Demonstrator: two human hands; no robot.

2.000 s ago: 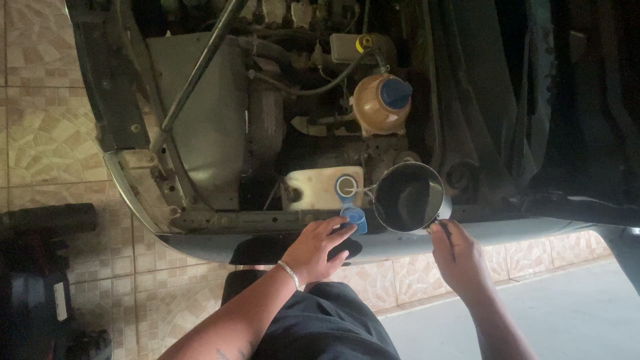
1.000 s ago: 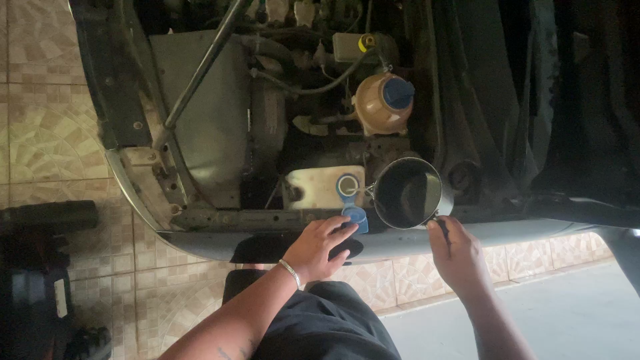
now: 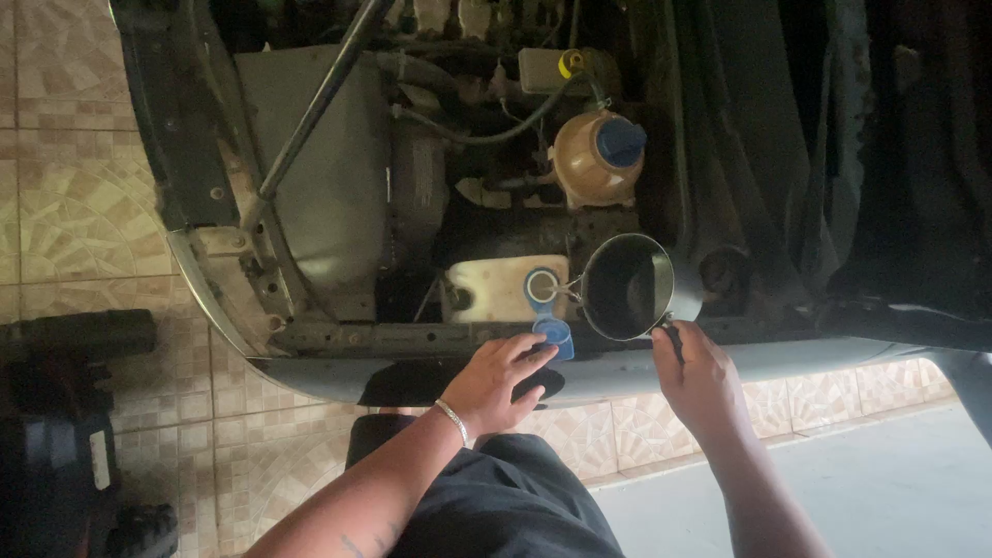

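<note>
My right hand (image 3: 697, 372) grips the dark handle of a metal pot (image 3: 629, 287), which is tilted left over a whitish plastic reservoir (image 3: 492, 287). A thin stream of liquid runs from the pot's rim into the reservoir's round filler opening (image 3: 542, 286). The blue hinged cap (image 3: 552, 333) lies flipped back toward me, with the fingertips of my left hand (image 3: 504, 380) resting on it. Whether those fingers pinch the cap or only touch it is hard to see; the hand's other fingers are spread. Inside the pot it is dark, so the liquid level is unclear.
Behind the pot stands a brownish coolant expansion tank (image 3: 597, 159) with a blue cap. A yellow cap (image 3: 572, 63) and a hose are farther back. The hood prop rod (image 3: 318, 108) slants at the left. The car's front edge (image 3: 325, 380) runs before my legs. Dark objects lie at the far left.
</note>
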